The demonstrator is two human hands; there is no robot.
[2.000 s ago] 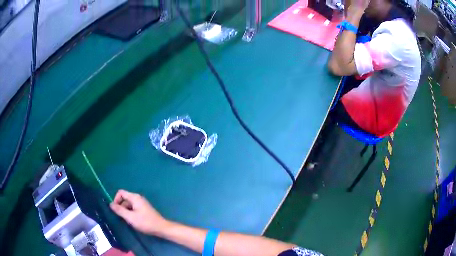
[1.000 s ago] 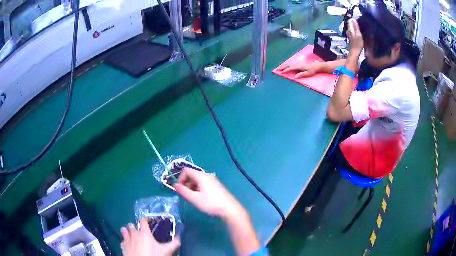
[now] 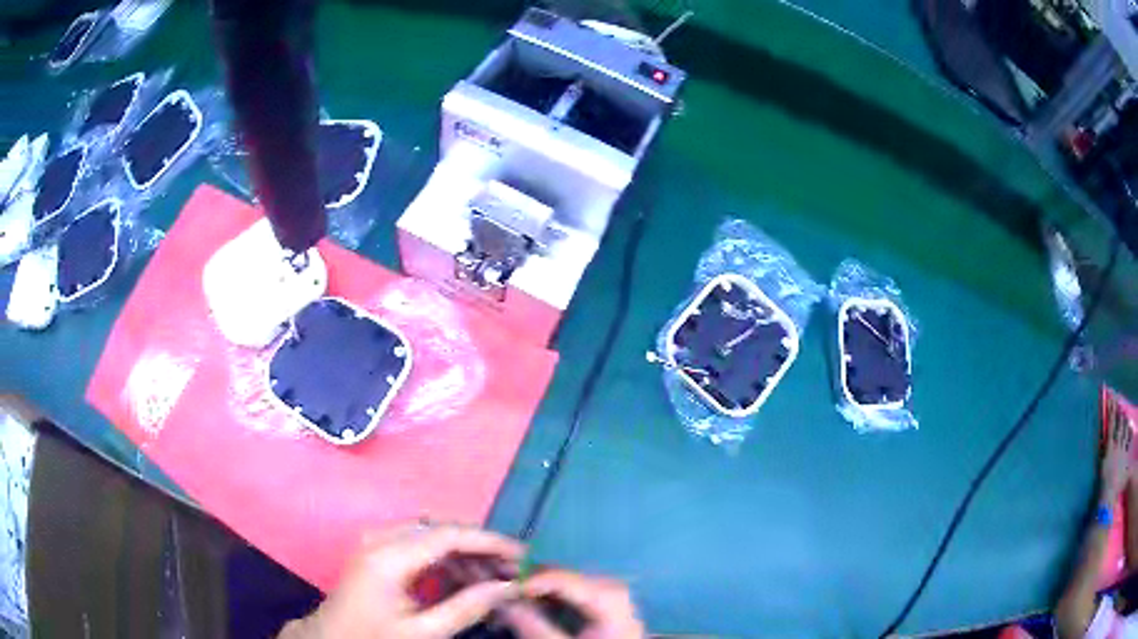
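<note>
My left hand (image 3: pixel 406 584) and my right hand (image 3: pixel 587 602) are close together at the bottom, past the mat's front corner. Between them is a small dark-and-red object (image 3: pixel 464 574), partly hidden by fingers and blurred. My left hand grips it. My right hand's fingers are curled around something dark; I cannot tell if it is the same object. A small bright green bit shows between the hands. On the red-pink mat (image 3: pixel 499 412) lie a dark housing half (image 3: pixel 337 371) with a white rim and a white cover (image 3: pixel 256 285), touching or overlapping, with clear plastic around them.
The screw feeder (image 3: pixel 524 162) stands behind the mat, its switch lit red. A blurred black screwdriver-like shape (image 3: pixel 268 112) hangs over the cover. Bagged housings (image 3: pixel 733 345) lie right; several more lie left. Black cables cross the bench. Another person's arm (image 3: pixel 1098 549) is far right.
The view has swung left, bringing in the mat and the feeder's front. My hands have left the bagged housings on the green bench and are now together at the dark-and-red object.
</note>
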